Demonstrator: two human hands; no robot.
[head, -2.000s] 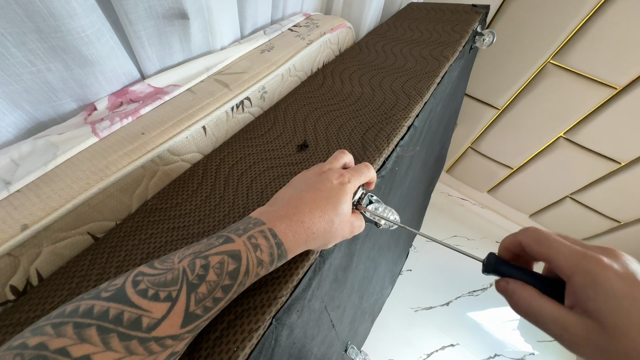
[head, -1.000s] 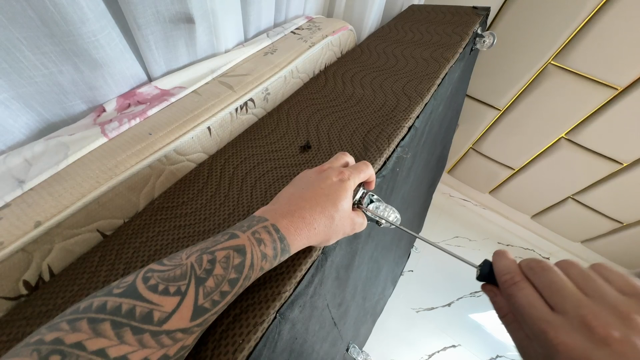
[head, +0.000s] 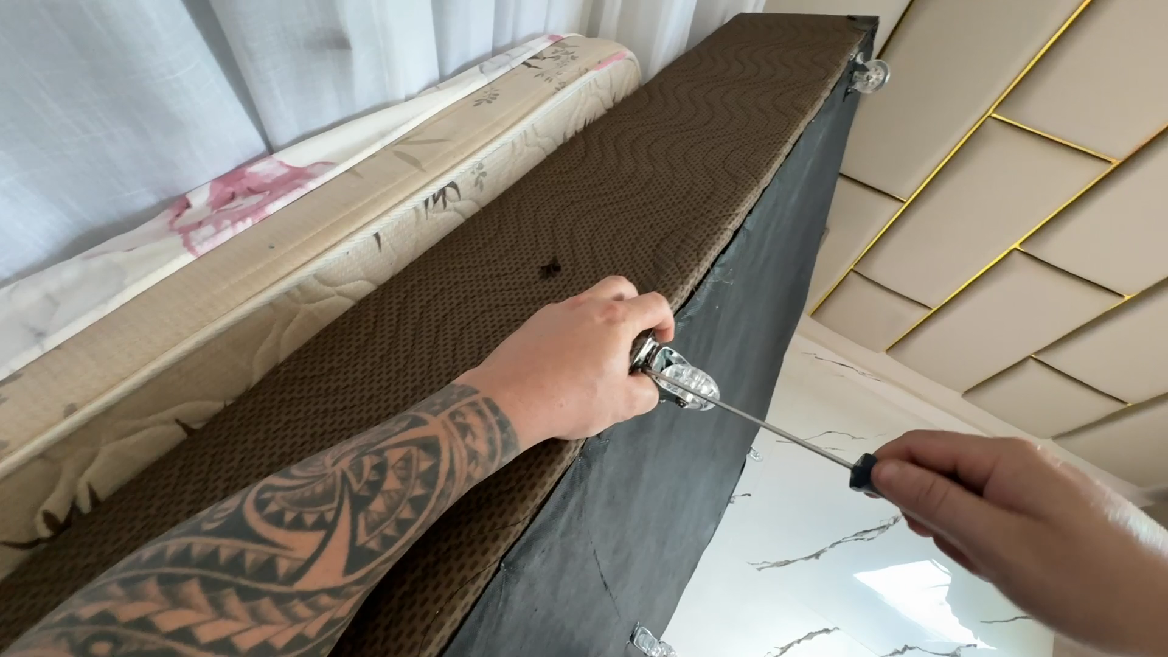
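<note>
A bed base on its side shows a brown patterned fabric face (head: 511,265) and a black fabric underside (head: 639,493). My left hand (head: 584,356) rests at the edge between them, its fingers around the metal mount of a clear plastic caster wheel (head: 686,381). From the right, my right hand (head: 995,511) grips the dark handle of a screwdriver (head: 785,432). Its long shaft reaches to the caster's mount; the exact contact at the tip is hard to make out. Another caster (head: 869,75) sits at the far corner, and one more (head: 650,641) at the bottom edge.
Behind the base lies a cream mattress (head: 347,219) with a floral cloth (head: 246,201) along it, against white curtains (head: 328,55). A padded beige wall panel with gold trim (head: 1004,201) stands at right, above a white marbled floor (head: 821,547).
My right hand has shifted and turned around the screwdriver handle, which shows less than in the earliest frame. My left hand has stayed on the caster mount.
</note>
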